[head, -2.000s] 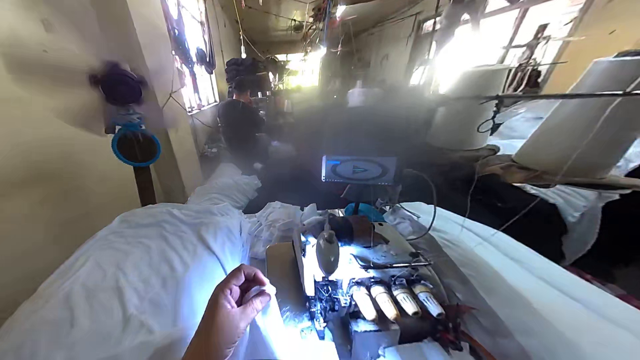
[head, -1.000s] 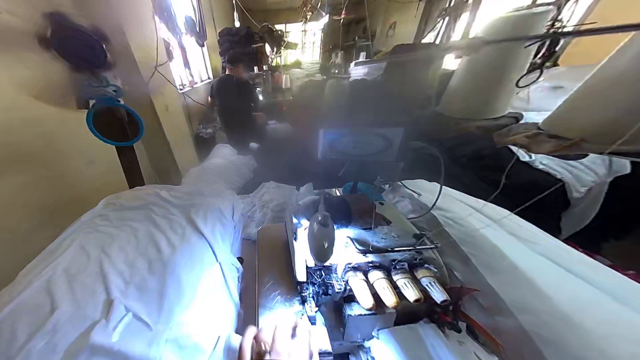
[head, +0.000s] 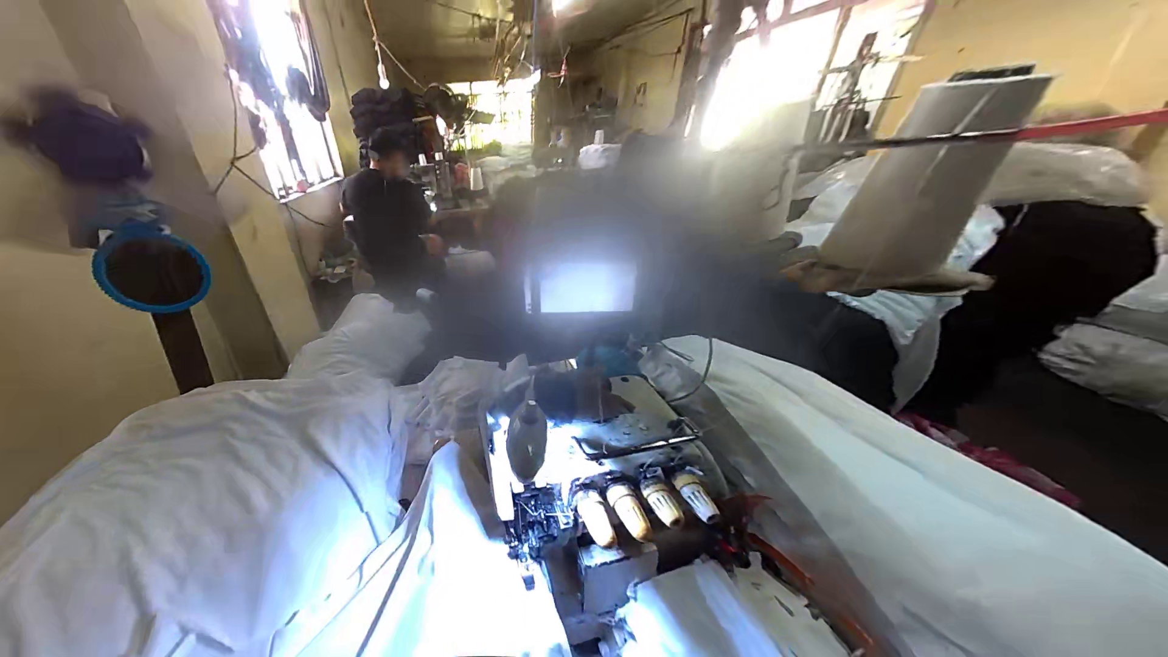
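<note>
Neither my left hand nor my right hand shows in the head view now. An overlock sewing machine (head: pixel 630 411) stands at the middle, with several tension knobs (head: pixel 628 511) in a row on its front. Bright light falls on its needle and presser foot area (head: pixel 537 525). White fabric (head: pixel 456 557) lies against the left of that area and runs down to the lower edge. A larger heap of white fabric (head: pixel 228 493) fills the left. More white cloth (head: pixel 693 611) lies in front of the machine below the knobs.
Long white fabric (head: pixel 876 493) drapes along the right. Behind the machine a screen (head: pixel 587 287) glows. A large thread cone (head: pixel 940 173) stands on a holder at the upper right. A blue-rimmed round object (head: pixel 151 266) is at the left. A person (head: pixel 388 214) in dark clothing is farther back.
The hand seen beside the machine two seconds ago, and at the lower edge one second ago, is out of view. White fabric now covers the flat surface left of the needle area, which showed bare before.
</note>
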